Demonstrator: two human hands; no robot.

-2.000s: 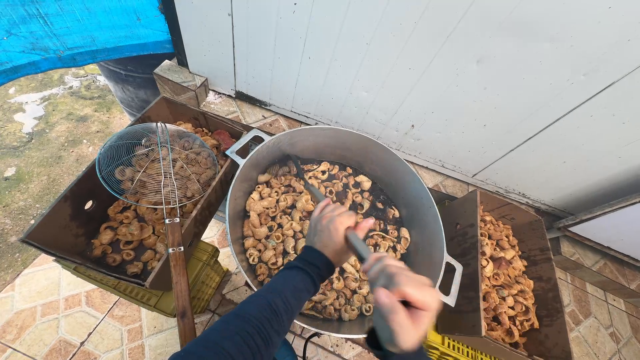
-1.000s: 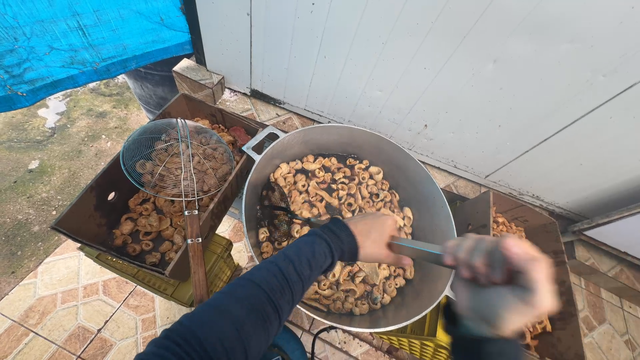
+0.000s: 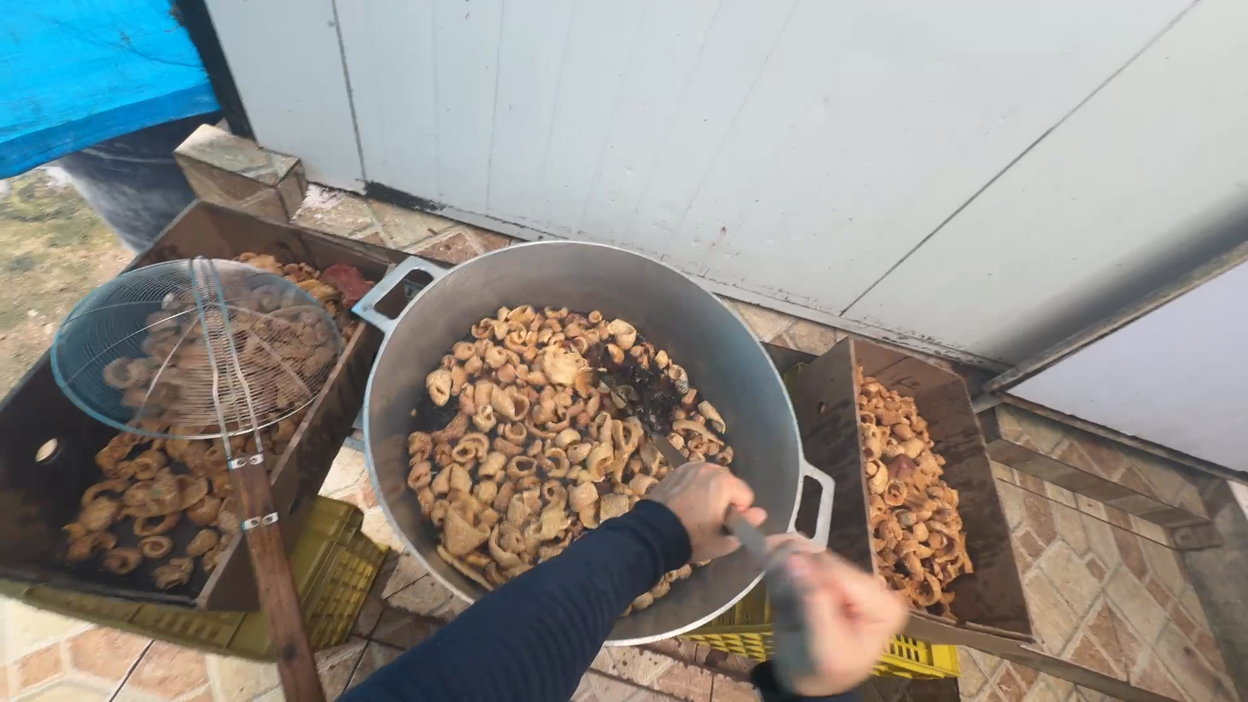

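A large grey metal pot (image 3: pixel 751 341) holds many curled, golden-brown fried pieces (image 3: pixel 526 429) in dark liquid. My left hand (image 3: pixel 707 507), in a dark blue sleeve, grips the shaft of a long-handled metal utensil (image 3: pixel 746 536) over the pot's lower right. My right hand (image 3: pixel 838 619), blurred, is closed on the thick grey end of the same handle, near the pot's lower right rim. The utensil's working end lies among the pieces and is largely hidden. Dark bubbling liquid shows at the upper right of the pieces.
Left of the pot, a wire skimmer (image 3: pixel 200 351) with a wooden handle (image 3: pixel 278 585) rests across a brown box (image 3: pixel 331 390) of fried pieces on a yellow crate (image 3: pixel 341 565). Another brown box (image 3: pixel 994 585) of pieces stands at right. A white panel wall (image 3: pixel 682 117) rises behind.
The utensil's working end has moved from the pot's left side toward its right side since one second ago. Both hands stay on the handle. The pieces have shifted, and dark liquid shows at upper right.
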